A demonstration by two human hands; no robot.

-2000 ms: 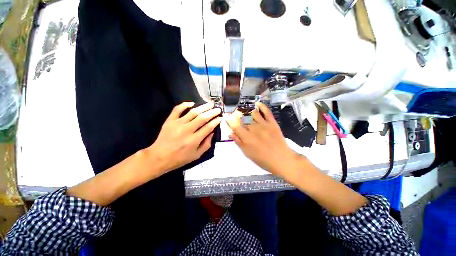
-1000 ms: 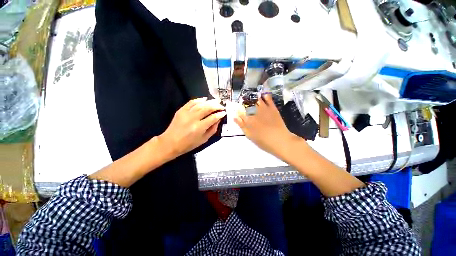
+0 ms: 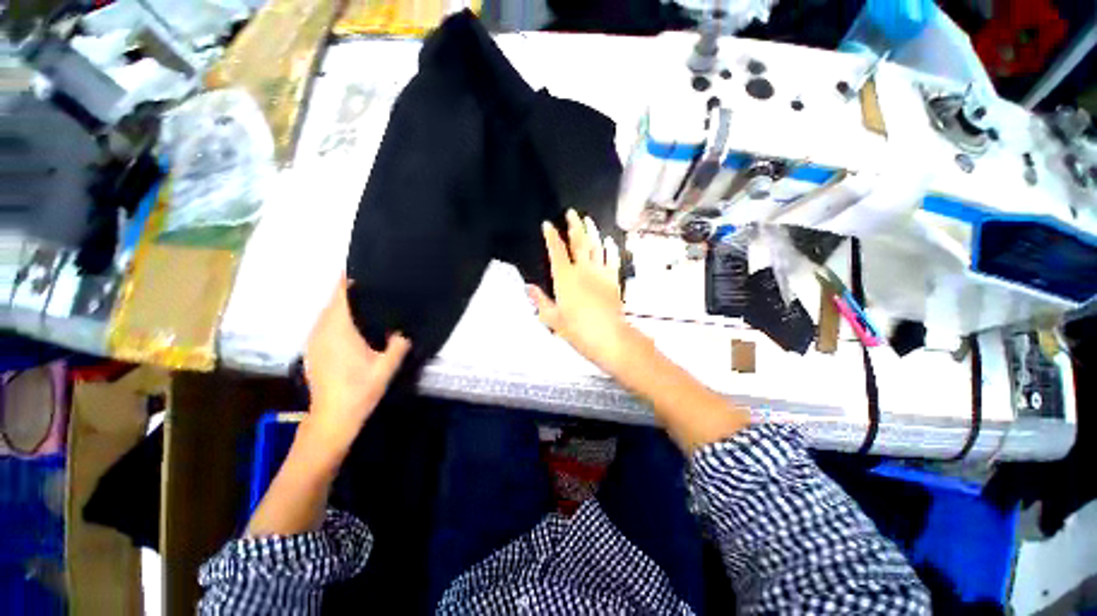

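Observation:
The black garment piece lies on the white table left of the sewing machine, its lower part hanging over the front edge. My left hand grips its lower left edge, thumb on top and fingers hidden beneath. My right hand has its fingers spread, fingertips resting on the garment's right part, left of the needle area. The presser foot is under the machine head, with no hand at it. Black labels lie right of it.
Pink snips and a brownish strip lie beside the labels. A tan patch is near the front edge. Black straps cross the table at right. A clear plastic bag lies on taped cardboard at left. A blue bin is below right.
Both hands have left the needle area. My left hand has moved left and down to the garment's edge; my right hand has moved onto the cloth. The view has shifted left, and the tan patch is uncovered.

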